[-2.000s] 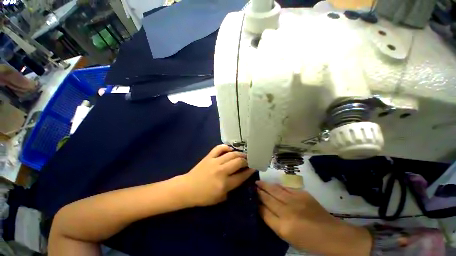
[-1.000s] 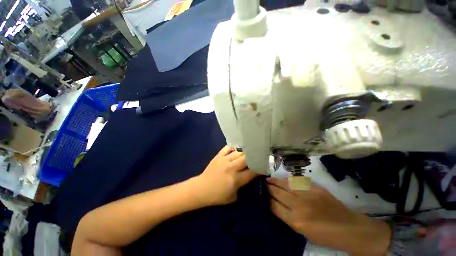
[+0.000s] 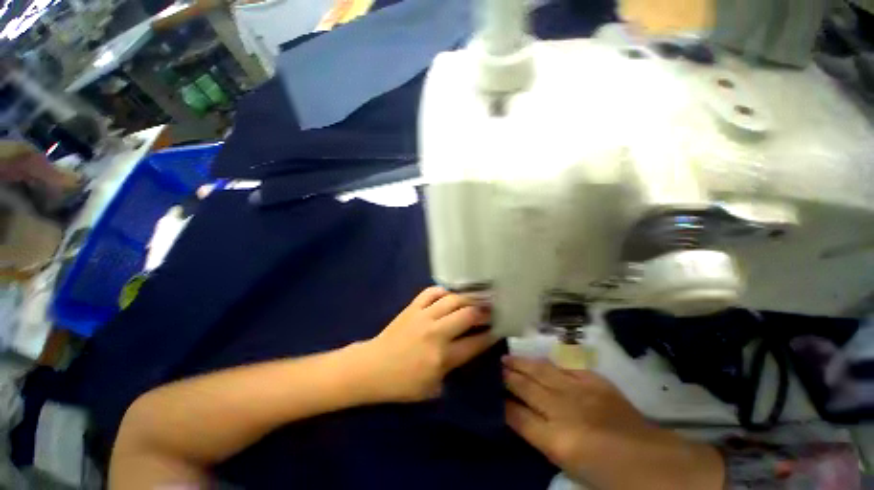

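A dark navy garment panel [image 3: 278, 287] lies across the table and under the cream-white sewing machine head [image 3: 556, 191]. My left hand [image 3: 431, 343] lies on the panel with bent fingers, its fingertips at the lower left of the head. My right hand [image 3: 565, 407] lies at the panel's right edge, fingers pointing to the same spot, just below the pale cream knob [image 3: 574, 356]. The needle and presser foot are hidden behind the head and my fingers. The frame is blurred, and I cannot tell whether either hand grips the cloth.
Navy and grey-blue panels [image 3: 359, 81] lie behind the machine. A blue plastic basket [image 3: 110, 251] stands at the left. Dark small parts with a looped strap [image 3: 700, 359] lie right of the needle area. A white ribbed dial [image 3: 692, 279] sticks out from the head. Other workstations stand at upper left.
The camera view has shifted slightly back and forth. The faint stitches on the panel between my hands, seen one second ago, no longer show clearly. Both hands keep nearly the same place by the needle area.
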